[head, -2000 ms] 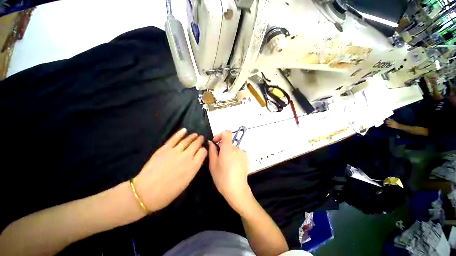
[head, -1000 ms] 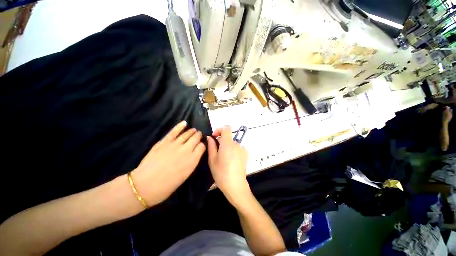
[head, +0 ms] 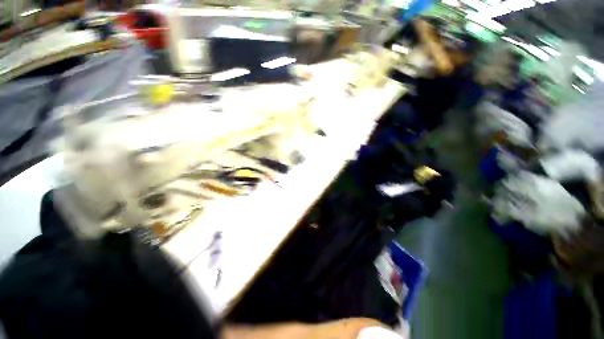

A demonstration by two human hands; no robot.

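Observation:
The frame is badly blurred. The black garment (head: 93,285) lies at the lower left, up to the off-white sewing machine's needle end (head: 99,179). The thread snips (head: 215,255) lie on the white machine table (head: 248,248), right of the garment. A strip of my right arm or hand (head: 298,330) shows along the bottom edge, cut off; its fingers cannot be made out. My left hand is not in view.
Scissors (head: 245,175), an orange-handled tool (head: 218,188) and a black-handled screwdriver (head: 271,163) lie behind the snips. Black garments (head: 331,265) are heaped right of the table edge, beside a blue bin (head: 407,271). Another person's arm (head: 434,48) shows at the top.
The view has swung up and to the right and blurred. The machine and garment now sit lower left. My left hand has left the picture; my right is mostly cut off.

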